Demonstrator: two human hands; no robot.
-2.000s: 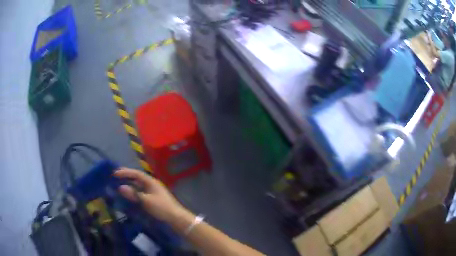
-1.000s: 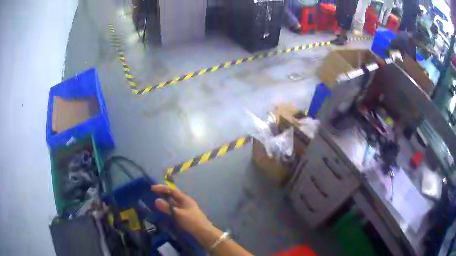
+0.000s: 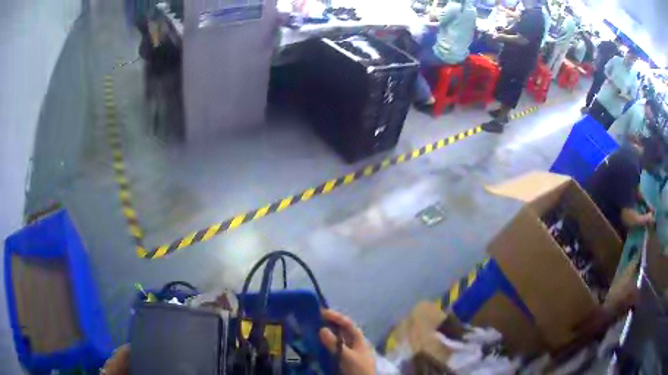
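A blue plastic tray (image 3: 300,311) is in front of me at the bottom centre. It holds a grey-black box with a flat dark face (image 3: 178,340), a small yellow piece (image 3: 272,339) and thick black cords (image 3: 282,256) that loop up above it. My right hand (image 3: 348,344) grips the tray's right edge, its fingers bent over the rim. My left hand (image 3: 117,362) is at the bottom edge, mostly cut off, at the left side of the grey-black box. What its fingers do is hidden.
A blue bin with cardboard (image 3: 47,307) is at the left. A black crate (image 3: 359,95) stands beyond the floor tape (image 3: 293,199). An open carton (image 3: 546,271) is at the right. People in pale green shirts and red stools (image 3: 480,79) are at the back.
The view has swung toward the aisle; the red stool and bench in front have left it. My left hand now shows at the bottom edge. The tray and my right hand sit lower and more central.
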